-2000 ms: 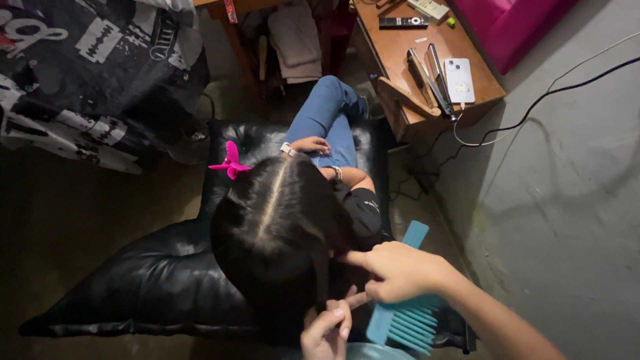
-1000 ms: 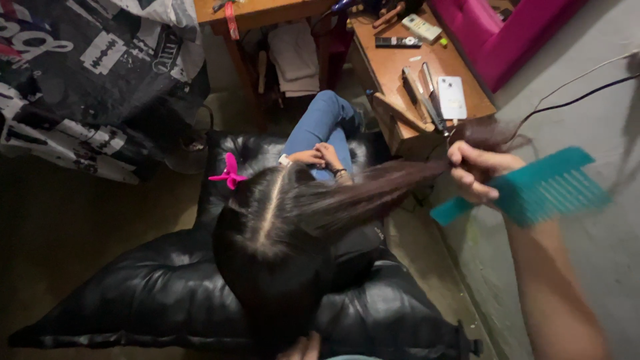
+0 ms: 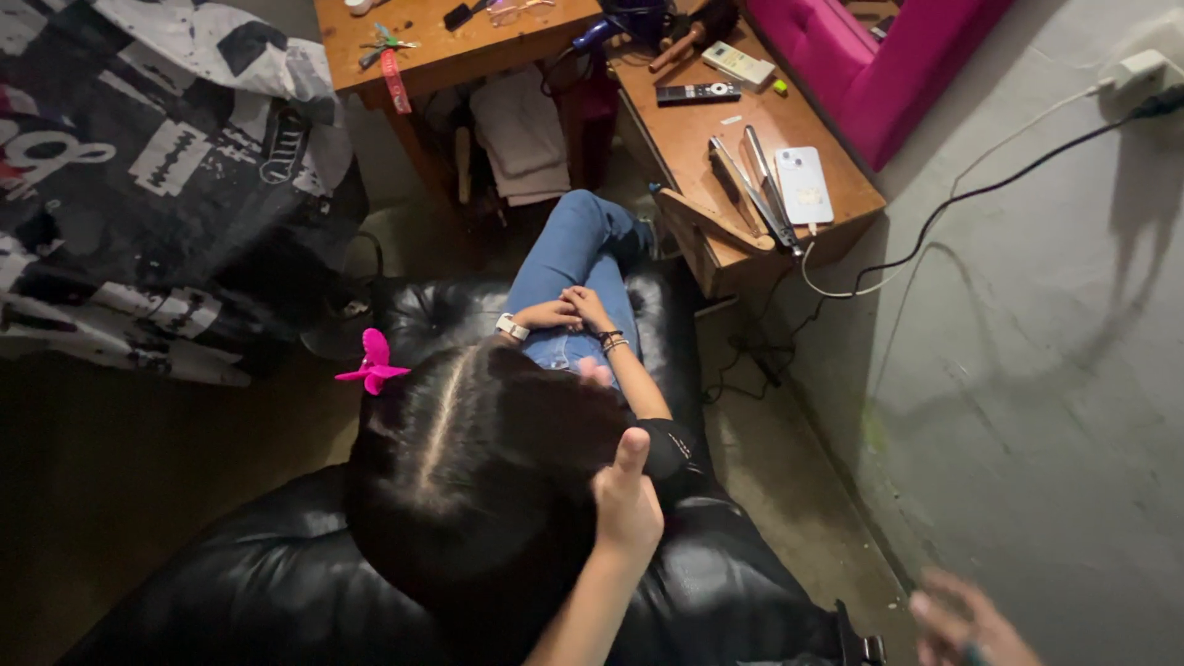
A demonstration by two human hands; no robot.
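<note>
A seated person's long dark hair (image 3: 536, 435) is parted down the middle, with a pink claw clip (image 3: 374, 363) at its left side. My left hand (image 3: 629, 504) reaches up from the bottom and grips a section of hair on the right side of the head; its thumb is raised and pink fingertips show beyond the hair. At the bottom right, well away from the head, is my blurred right hand (image 3: 967, 622). A small bit of teal shows in its grasp, matching the comb; the rest of the comb is out of view.
The person sits on a black tufted seat (image 3: 277, 564), hands on jeans. A wooden table (image 3: 856, 199) holds a flat iron (image 3: 758, 185), a white phone (image 3: 803, 185), a remote (image 3: 698, 93) and a brush (image 3: 689, 42). Cables (image 3: 953, 199) run to a wall outlet. A printed cape (image 3: 166, 185) hangs left.
My right hand has moved down to the bottom right and let go of the hair it held stretched out. My left hand has come up from the bottom edge to the right side of the head.
</note>
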